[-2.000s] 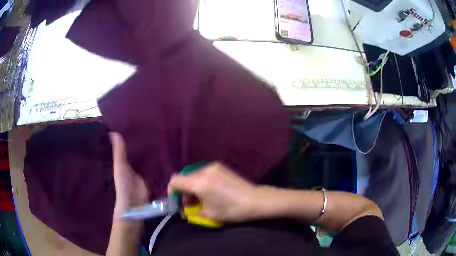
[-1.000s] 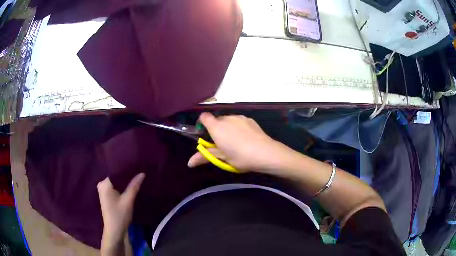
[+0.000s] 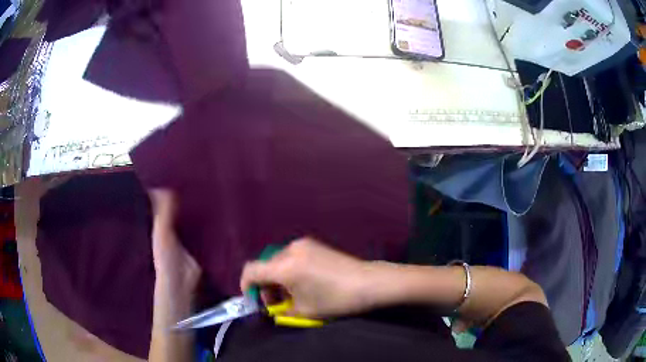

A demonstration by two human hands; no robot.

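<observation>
A maroon fabric panel [image 3: 283, 170] hangs over the table's front edge towards my lap and narrows at the top, where it meets another maroon piece [image 3: 205, 42] on the table. My left hand [image 3: 173, 247] is at the panel's left edge, thumb up, somewhat blurred; its fingers are hidden behind the cloth. My right hand [image 3: 304, 279] holds scissors [image 3: 219, 313] by their green and yellow loops, blades pointing left across my left wrist. Its fingers are also at the panel's lower part; whether they pinch the cloth is unclear.
A stack of maroon pieces [image 3: 92, 261] lies on a brown board [image 3: 28, 240] at lower left. A lit phone [image 3: 416, 28] and a white sewing machine [image 3: 567, 35] are on the white table [image 3: 460, 99]. Grey cloth [image 3: 545, 247] hangs at right, below pale dangling cords.
The scissors and my right hand have moved down from the table edge. A broad maroon panel now spans from the table to my lap. My left hand is now at its left edge.
</observation>
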